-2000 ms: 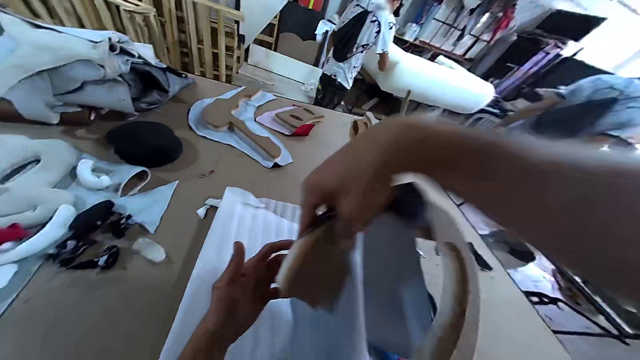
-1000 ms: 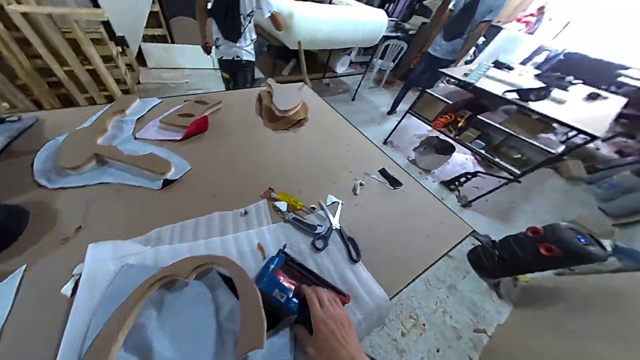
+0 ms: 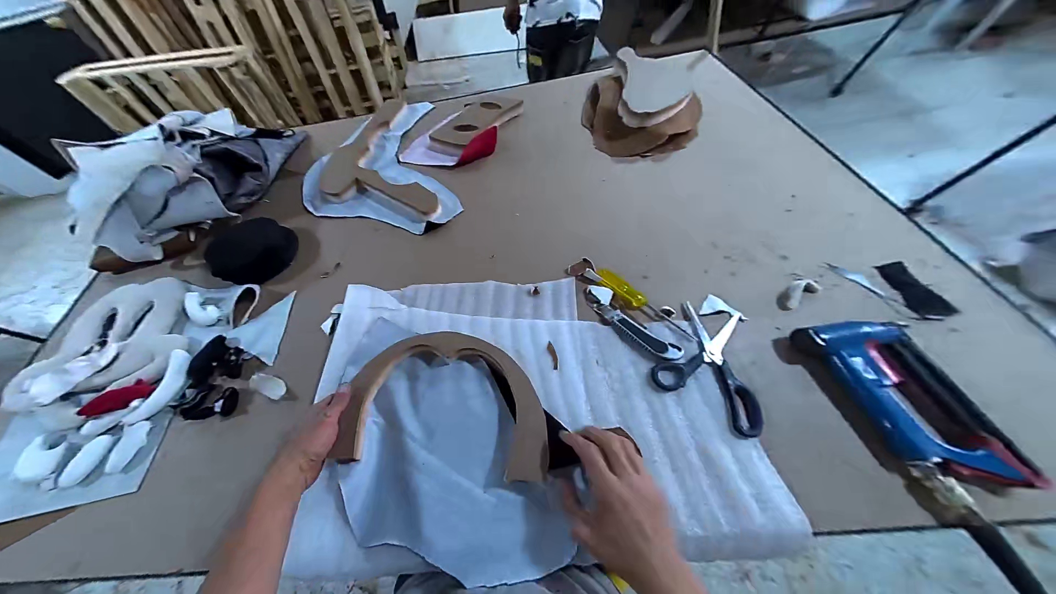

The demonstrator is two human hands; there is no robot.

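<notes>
A brown arch-shaped board piece (image 3: 445, 346) lies on light grey-blue fabric (image 3: 437, 462), over white foam sheeting (image 3: 660, 429). My left hand (image 3: 318, 433) grips the lower left end of the arch, thumb along its edge. My right hand (image 3: 615, 495) is beside the arch's right leg, its fingers on a black flap of material (image 3: 563, 441); whether they pinch it is unclear. Scissors with dark handles (image 3: 711, 363), a utility knife (image 3: 635, 330) and a yellow-handled tool (image 3: 620, 289) lie beyond my right hand. A blue pneumatic stapler (image 3: 874, 396) rests farther right, its hose attached.
Stuffed white shapes (image 3: 107, 371) and a black padded disc (image 3: 252, 250) are on the left, before a heap of fabric (image 3: 190, 173). Padded board pieces on fabric (image 3: 384, 181) and stacked brown cutouts (image 3: 639, 115) lie toward the far edge. A person (image 3: 563, 37) stands beyond the table.
The blue stapler, under my right hand a second ago, now lies on the table at the right. My right hand is now at the arch's right leg, and my left hand is at its left end.
</notes>
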